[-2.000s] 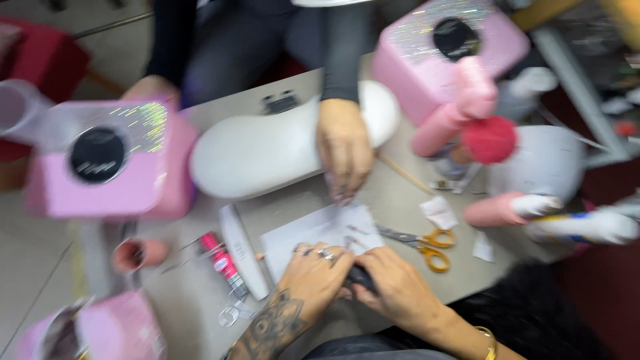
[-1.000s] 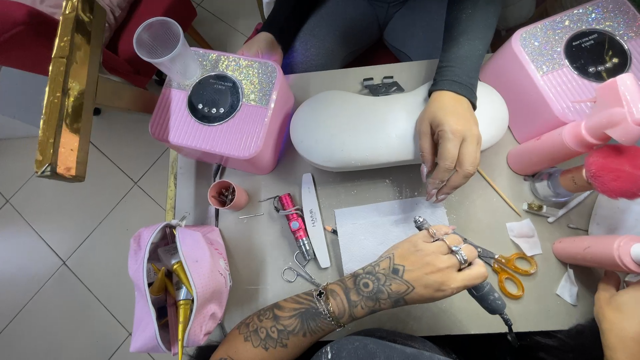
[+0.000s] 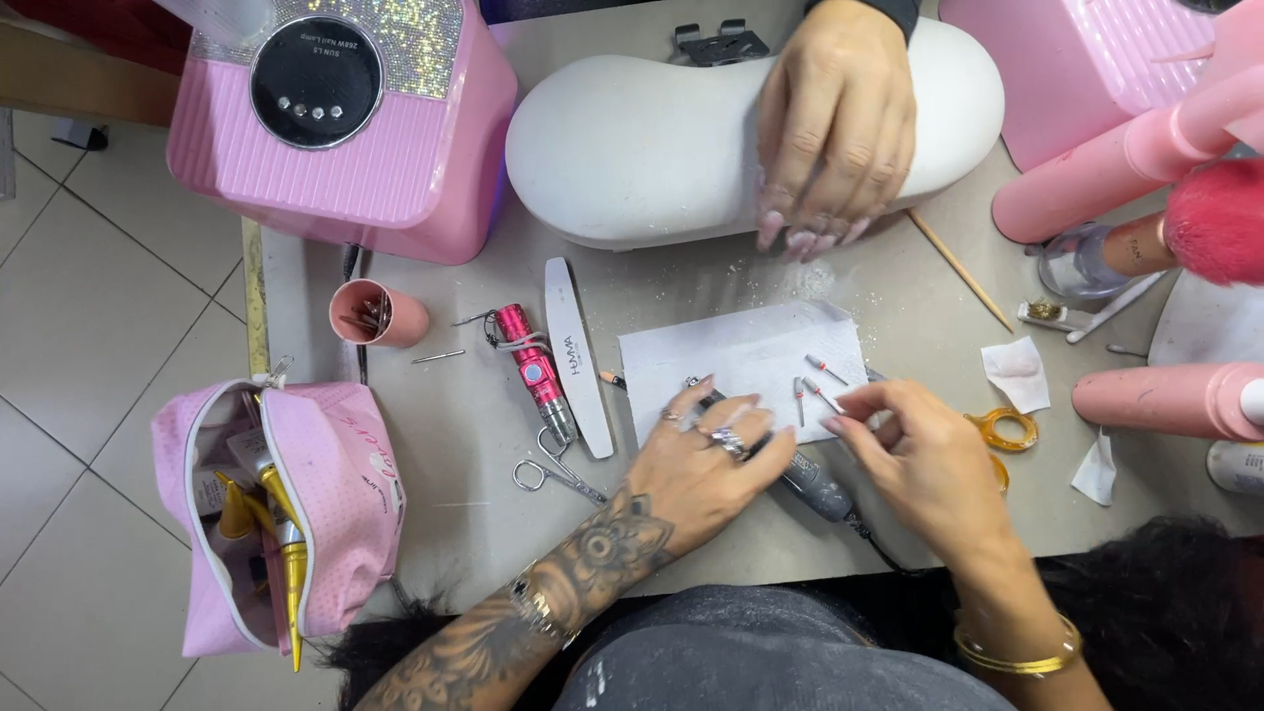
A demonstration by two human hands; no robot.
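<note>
My left hand (image 3: 706,459), tattooed up the forearm and wearing rings, lies over a grey electric nail drill (image 3: 815,486), fingers around its body near the edge of a white paper sheet (image 3: 731,331). Several small drill bits (image 3: 827,368) with red bands lie on the sheet. Thumb and forefinger of my right hand (image 3: 913,444) pinch at the end of one bit (image 3: 822,395); whether they grip it is unclear. Across the table, another person's hand (image 3: 839,128) rests over a white hand rest (image 3: 632,148), fingertips above white dust.
Left: pink nail lamp (image 3: 346,183), pink cup of bits (image 3: 395,318), pink torch (image 3: 531,365), nail file (image 3: 578,360), small metal scissors (image 3: 558,474), open pink pouch (image 3: 346,464). Right: wooden stick (image 3: 958,269), orange-handled scissors (image 3: 1009,429), pink bottles (image 3: 1150,400) and a pink brush (image 3: 1220,222).
My right hand has come from the right edge to the bits on the paper. The drill, earlier under my left hand beyond the sheet's right side, now lies across it. The view has shifted closer.
</note>
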